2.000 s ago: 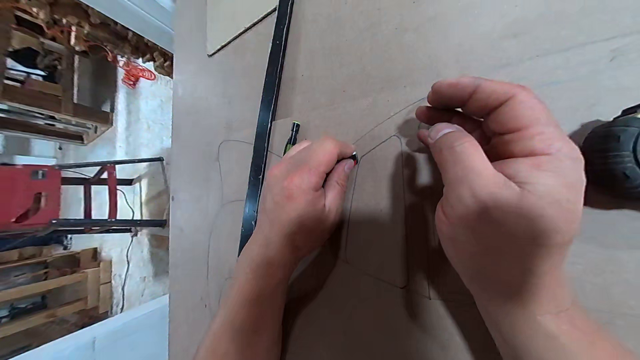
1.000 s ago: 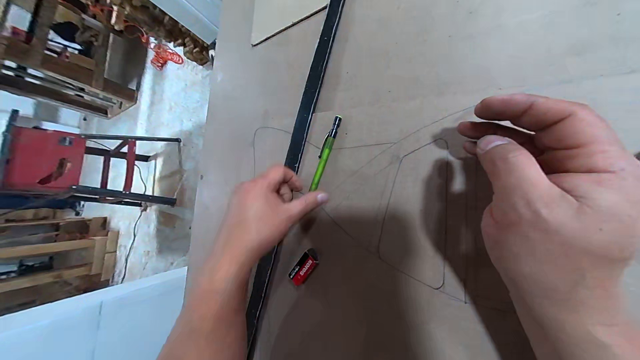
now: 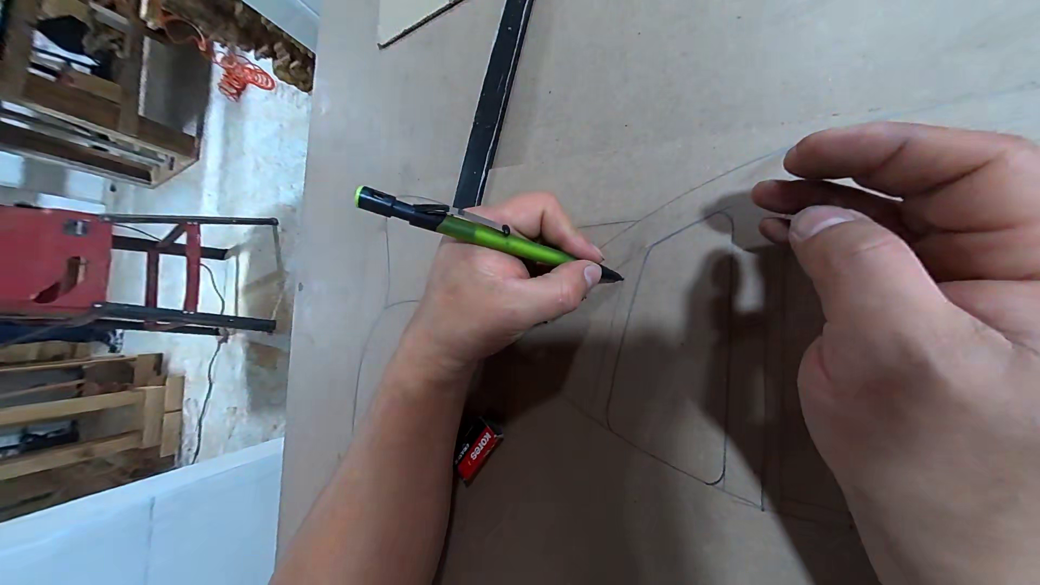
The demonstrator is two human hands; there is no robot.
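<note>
My left hand point(image 3: 512, 276) holds a green and black mechanical pencil point(image 3: 487, 236) between thumb and fingers, its dark tip low over a brown board point(image 3: 650, 520) that bears thin drawn outlines. Up at the right, my right hand point(image 3: 910, 276) has thumb and fingertips pinched together on something small and thin, too hidden to name. A red and black Kores eraser point(image 3: 479, 451) lies on the board beside my left forearm. A black straight bar point(image 3: 491, 106) runs across the board and passes under my left hand.
A pale flat panel piece point(image 3: 410, 16) lies at the board's top edge. Beyond the board's left side are a red stand with a metal frame point(image 3: 191, 268), wooden racks point(image 3: 89, 406), an orange coiled hose point(image 3: 244, 75) and a cable on the floor.
One second ago the pencil lay on the board beside the bar; my left hand now has it in its fingers. The eraser, seen lying on the board then too, is now beside my forearm.
</note>
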